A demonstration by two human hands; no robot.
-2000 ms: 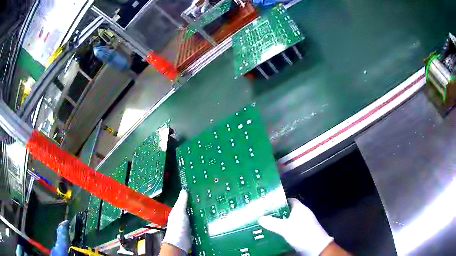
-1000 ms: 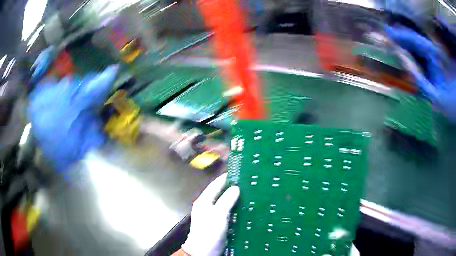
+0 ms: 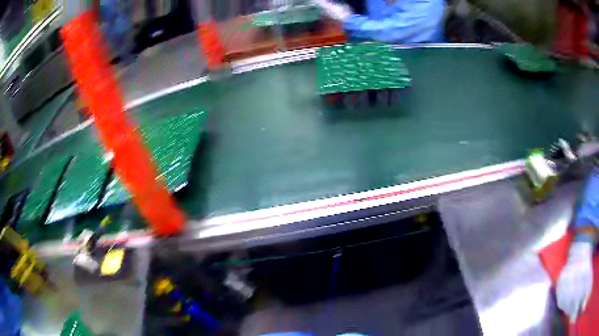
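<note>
Neither of my hands is in the picture. A green circuit board [image 3: 363, 67] lies on the green conveyor belt [image 3: 276, 154] ahead, with dark parts under it. At the left, several green boards [image 3: 80, 184] lie side by side on the belt, partly behind a red-orange wrapped tube [image 3: 118, 128]. A small green board [image 3: 525, 59] is far right on the belt. The picture is blurred, so solder pads cannot be made out.
A yellow sponge [image 3: 113, 261] and a yellow rack [image 3: 25, 262] are at the left bench. A steel bench [image 3: 496, 252] is right. Another person's gloved hand [image 3: 575, 279] is at the right edge; a blue-sleeved person [image 3: 400, 20] is across the belt.
The board I held with both gloved hands is gone from the near middle, and both hands have left the picture. The view has swung right since one second ago.
</note>
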